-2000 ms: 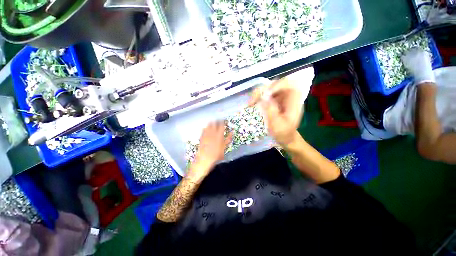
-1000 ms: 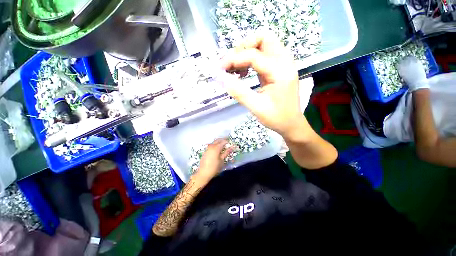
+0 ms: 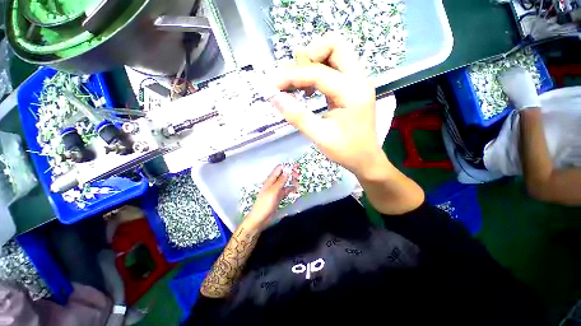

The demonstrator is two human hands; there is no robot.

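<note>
My right hand (image 3: pixel 341 105) is raised over the bright plate of the assembly machine (image 3: pixel 232 108), thumb and index finger close together at the fixture area. Glare hides whether a piece is between the fingertips. My left hand (image 3: pixel 274 191) is low in the lower parts tray (image 3: pixel 220 175), palm turned up and fingers partly curled, with small white bits at its fingers. Loose white and green pieces (image 3: pixel 318 169) lie in that tray. The upper parts tray (image 3: pixel 439 44) is heaped with stemmed pieces beyond the machine.
A vibratory bowl feeder (image 3: pixel 146 44) stands at upper left. Dark air fittings (image 3: pixel 111 135) sit over a blue parts bin (image 3: pixel 79 213). Blue bins of pieces (image 3: pixel 188 213) stand below the bench. A red stool (image 3: pixel 414 137) and a neighbouring worker's gloved hand (image 3: pixel 519 88) are at right.
My right hand has moved from above the lower tray up to the machine's plate, and has barely moved since. My left hand stays at the lower tray, its palm now turned up more.
</note>
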